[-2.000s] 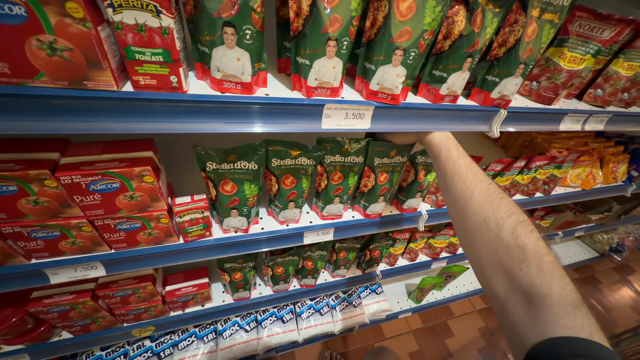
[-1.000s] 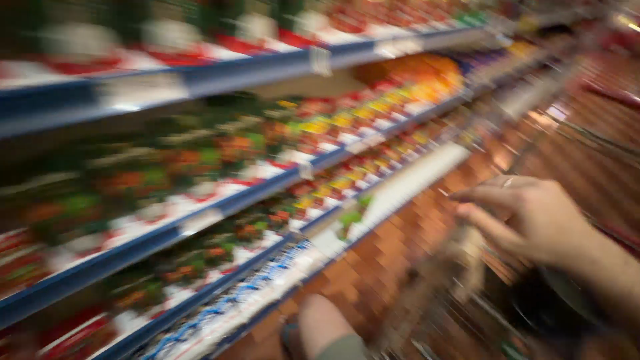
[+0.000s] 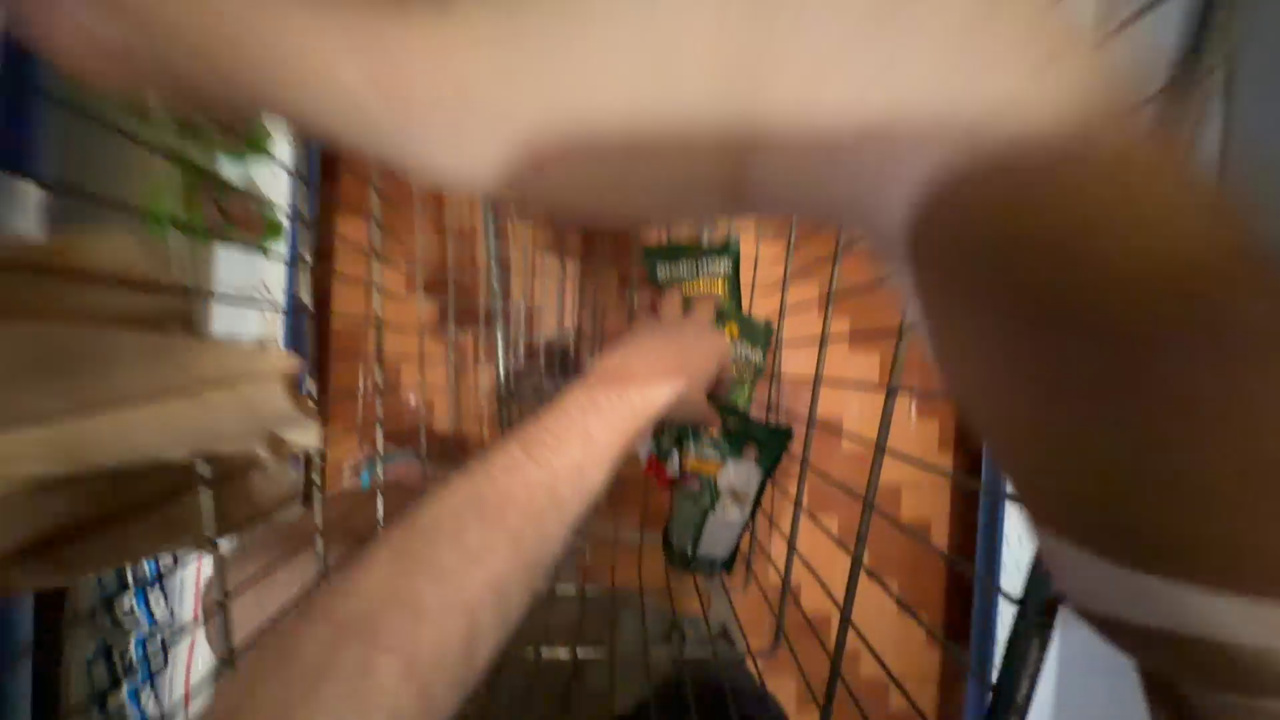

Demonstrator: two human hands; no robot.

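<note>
My left hand (image 3: 680,345) reaches from the lower left into a wire shopping cart (image 3: 868,480). It is over a green pouch (image 3: 745,355); blur hides whether its fingers grip it. Another green pouch (image 3: 695,268) lies just beyond the hand. Nearer to me is a dark green pouch with a pale patch (image 3: 725,495), below the fingers. Very close to the camera, a blurred limb, which looks like my right arm and hand (image 3: 700,90), crosses the top and right of the view. Its fingers cannot be made out.
Cart wires rise on both sides, with brown tiled floor (image 3: 350,300) visible through them. At the left, beyond the wires, are a shelf edge (image 3: 300,250), green packets (image 3: 210,200) and white-and-blue packs (image 3: 150,630). Another blue edge (image 3: 988,540) runs at the right.
The view has swung from the shelves of pouches down into the cart. An arm that reached into a shelf is no longer there. My left hand is now among green pouches.
</note>
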